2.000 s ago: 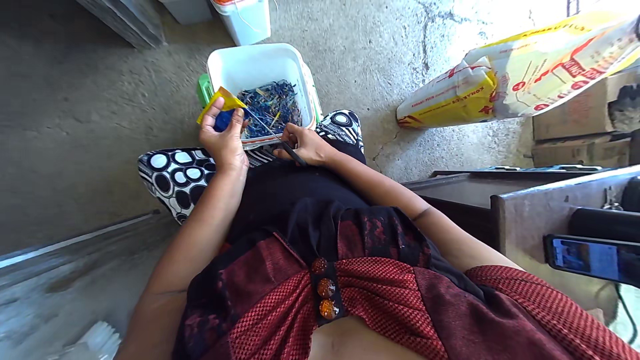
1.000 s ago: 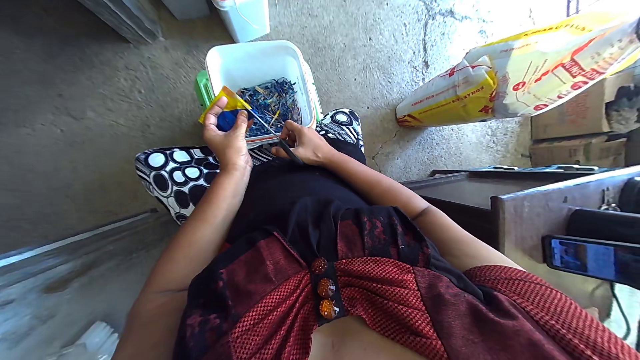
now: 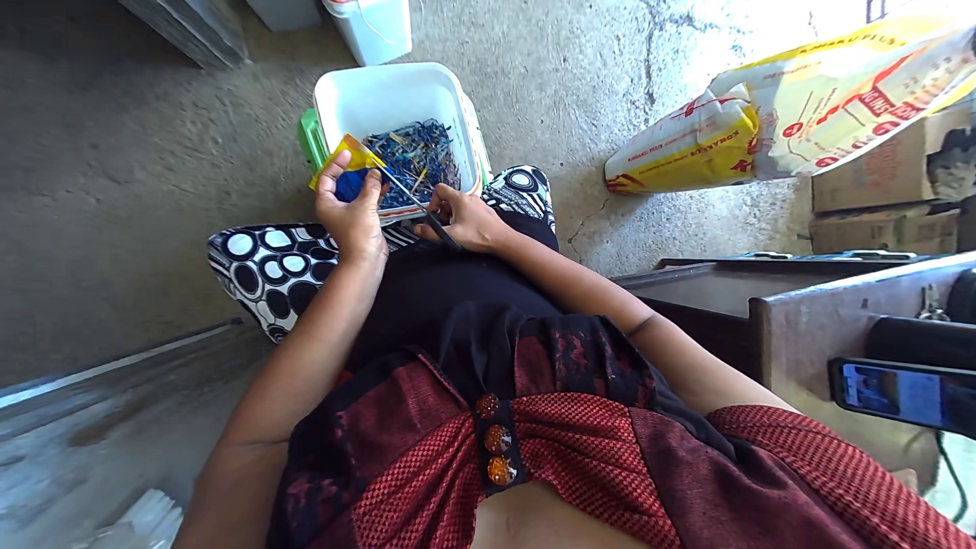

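Observation:
My left hand (image 3: 352,202) pinches a yellow and blue piece of flexible packaging (image 3: 352,169) between thumb and fingers, over the near left side of a white plastic tub (image 3: 354,90). My right hand (image 3: 463,219) holds a pair of scissors (image 3: 436,226) with dark handles at the tub's near rim. The thin blades point up and left, their tips at the edge of the yellow piece. Inside the tub lies a heap of thin shredded strips (image 3: 423,158), mostly blue with some yellow and pale ones. My fingers partly hide the scissor handles.
A yellow and white printed sack (image 3: 686,145) stands on the concrete floor to the right, with cardboard boxes (image 3: 877,179) beyond it. A white bucket (image 3: 374,34) is past the tub. Wooden furniture (image 3: 808,313) with a phone (image 3: 907,393) by it stands at my right. Patterned fabric (image 3: 278,263) lies under my arms.
Both hands stay in nearly the same place over the tub. The yellow and blue piece has shifted and tilted slightly in my left fingers.

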